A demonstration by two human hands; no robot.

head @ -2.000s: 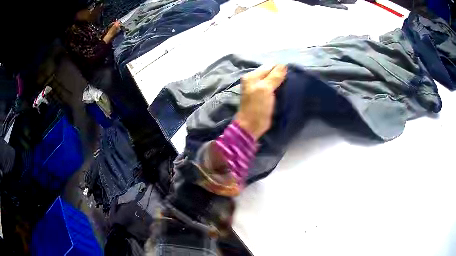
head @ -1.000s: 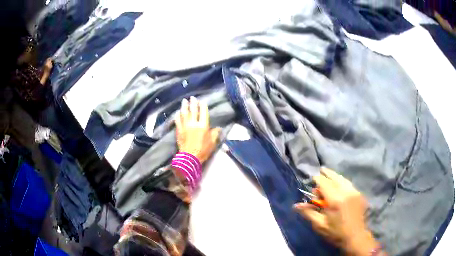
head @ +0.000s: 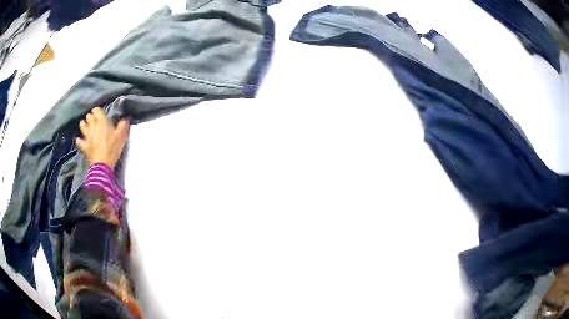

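A grey-blue inside-out denim jacket (head: pixel 181 53) lies across the upper left of the white table, with dark blue edges. My left hand (head: pixel 103 137) lies on its near part at the left, fingers spread and pointing up, holding nothing that I can see. A long dark blue denim piece (head: pixel 455 137) with a grey-blue inner face curves down the right side; whether it joins the grey jacket is not clear. A bit of skin, seemingly my right hand or wrist (head: pixel 557 298), shows at the bottom right corner beside the denim, mostly cut off. No snips can be seen.
The white table (head: pixel 293 205) shows between the two denim parts. More dark blue garments lie at the top right (head: pixel 530 31) and the top left corner (head: pixel 72 11). A small tan piece (head: pixel 46 55) lies near the upper left edge.
The denim has shifted and spread to the left and right, baring white table between. My left hand is further left. My right hand and the orange snips have left the middle.
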